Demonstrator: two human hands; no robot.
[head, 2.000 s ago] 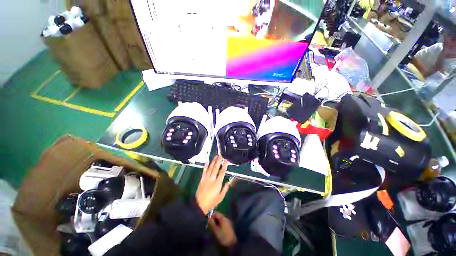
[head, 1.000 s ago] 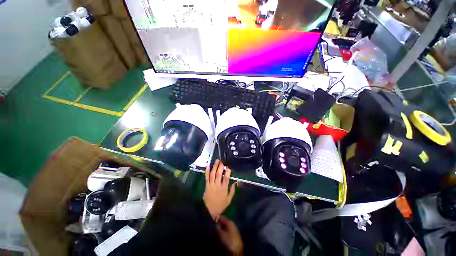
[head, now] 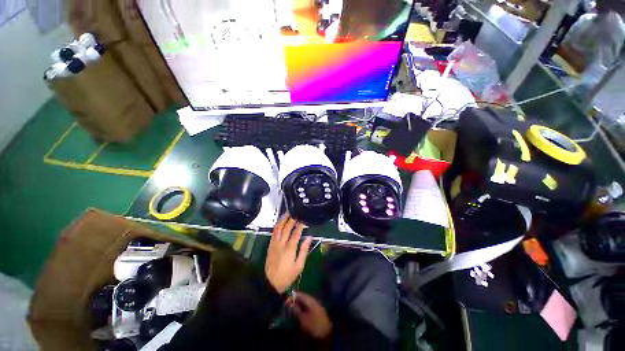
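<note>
Three dome cameras with white caps and black balls stand in a row on the green bench: a left one [head: 237,186], a middle one [head: 310,185] and a right one [head: 371,194]. The left ball shows no lens ring; the other two show lit dots facing me. My left hand [head: 286,254] lies at the bench edge below the middle camera, fingers spread, holding nothing visible. My right hand [head: 312,316] is lower, over my lap, with its fingertips together at a thin pale cable [head: 299,279]. What it pinches is too small to tell.
A monitor [head: 342,72] and keyboard [head: 284,132] stand behind the cameras. A yellow tape roll [head: 170,203] lies left. An open carton [head: 65,274] of cameras is at lower left. A black printer [head: 541,168], mouse [head: 533,286] and pink note [head: 558,315] are right. A person sits at far right.
The left camera's black ball has turned, so its lens ring no longer shows. My left hand stays at the bench edge; my right hand stays low by the cable. The view has shifted slightly.
</note>
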